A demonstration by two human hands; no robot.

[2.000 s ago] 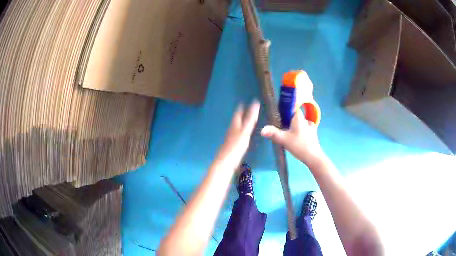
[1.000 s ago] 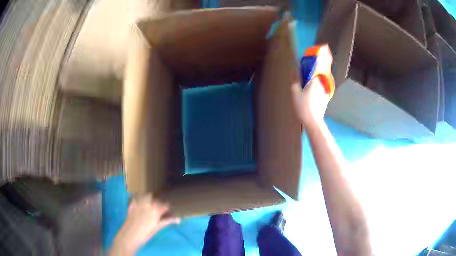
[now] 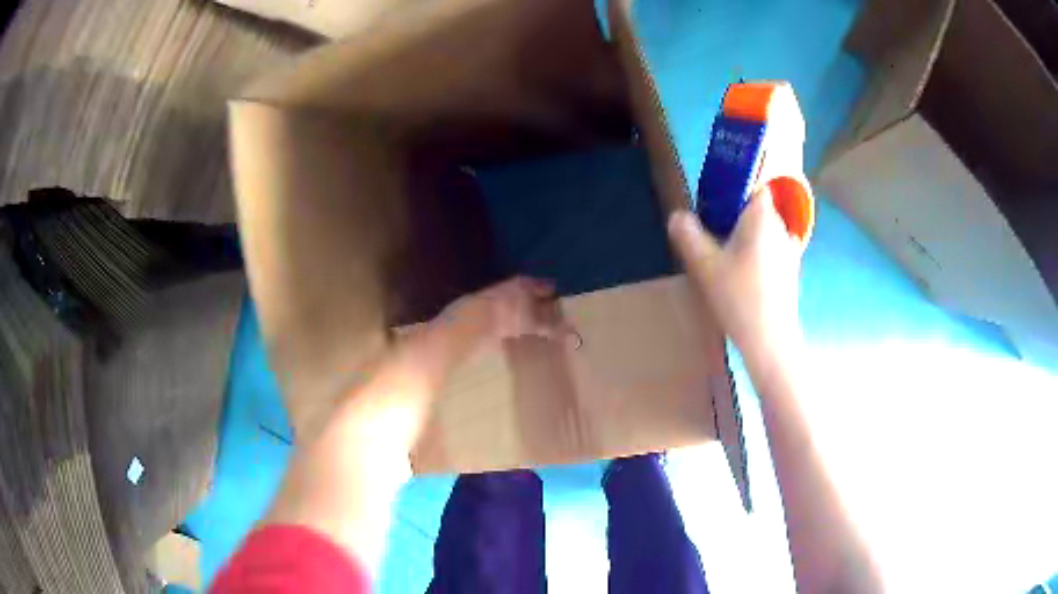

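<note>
A large brown carton [image 3: 627, 366] stands open in front of my legs, with the blue floor showing through its hollow middle. Its near flap is folded inward. My left hand [image 3: 516, 313] lies on that near flap, fingers at its inner edge, slightly blurred. My right hand [image 3: 748, 261] holds the tape gun [image 3: 733, 163], orange and blue, upright just outside the carton's right side. The right thumb touches the right panel's edge. The right fingers are partly hidden behind the tape gun.
Flat cartons [image 3: 151, 116] are stacked at the left, with more stacked edges [image 3: 145, 371] below. An open erected carton [image 3: 928, 197] stands at the upper right. The blue floor [image 3: 864, 273] shows between it and the worked carton.
The flat blank was opened into a hollow carton. Since then my left hand has moved from its near left corner onto the near flap, now folded inward. The tape gun stays in my right hand.
</note>
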